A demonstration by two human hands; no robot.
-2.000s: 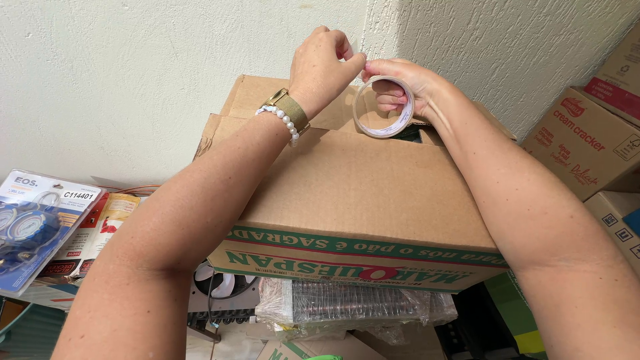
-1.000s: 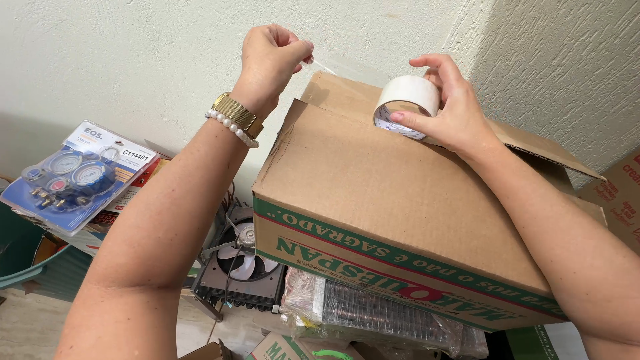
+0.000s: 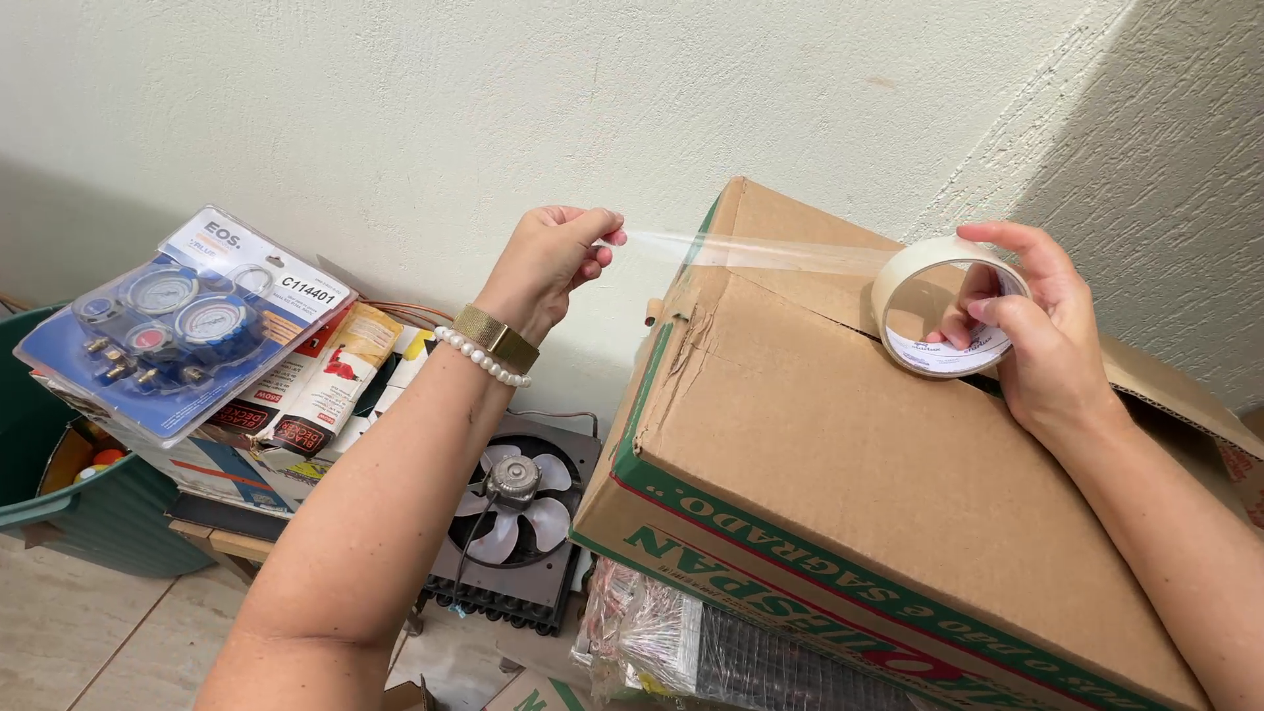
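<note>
My left hand (image 3: 563,259) pinches the free end of a strip of clear packing tape (image 3: 750,253) between thumb and fingers, left of the box. The strip stretches over the box's far left part to the tape roll (image 3: 894,296). My right hand (image 3: 1047,326) grips that roll, with fingers through its core and thumb inside. Beneath it lies a large cardboard box (image 3: 790,425) with green printed edges; its top flaps meet at a seam under the roll, and a flap stands partly raised at the right. The left wrist wears a gold mesh band and a white bead bracelet.
Left of the box, a blister-packed manifold gauge set (image 3: 178,316) lies on other packages. A green plastic bin (image 3: 118,513) stands at far left. A fan with condenser coil (image 3: 513,494) and a plastic-wrapped finned coil (image 3: 691,632) sit lower down. The textured wall (image 3: 494,118) rises behind.
My hands have moved apart, drawing out a longer strip of tape between them. The roll was close to the left hand two seconds ago. The view has shifted left.
</note>
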